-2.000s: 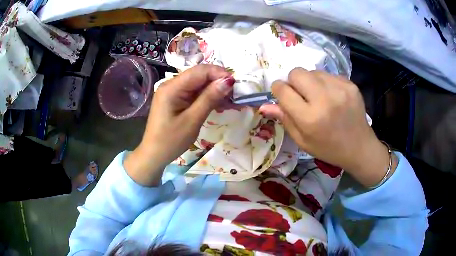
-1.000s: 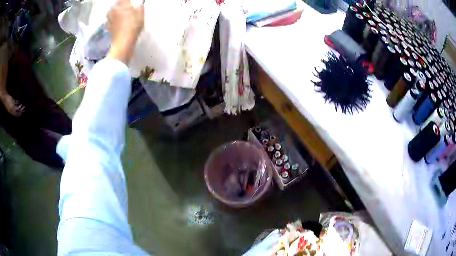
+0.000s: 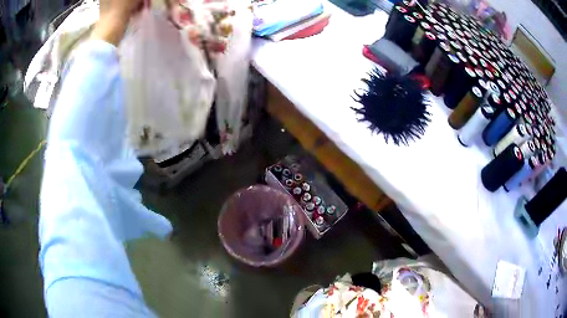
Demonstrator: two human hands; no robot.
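Observation:
My left hand (image 3: pixel 118 17) is at the top left, blurred and cut off by the upper edge. Its visible fingers are closed at the top of hanging cream-white floral cloth (image 3: pixel 165 87). The cloth is blurred and droops below the hand beside the table end. My right hand is not in view. Another bunched floral garment (image 3: pixel 360 301) lies at the bottom, cut off by the lower edge, with a pale shiny sheet (image 3: pixel 444 295) beside it.
A white-covered table (image 3: pixel 398 168) runs diagonally on the right, bearing thread spools (image 3: pixel 479 62), a black spiky object (image 3: pixel 391 105) and folded cloths (image 3: pixel 289 18). A translucent pink bin (image 3: pixel 233 227) and a box of small spools (image 3: pixel 320 233) stand on the floor.
The view has swung from the lap to the table's left side. My left arm now reaches to the hanging cloth, which has shifted since a second ago. My right hand has left the view.

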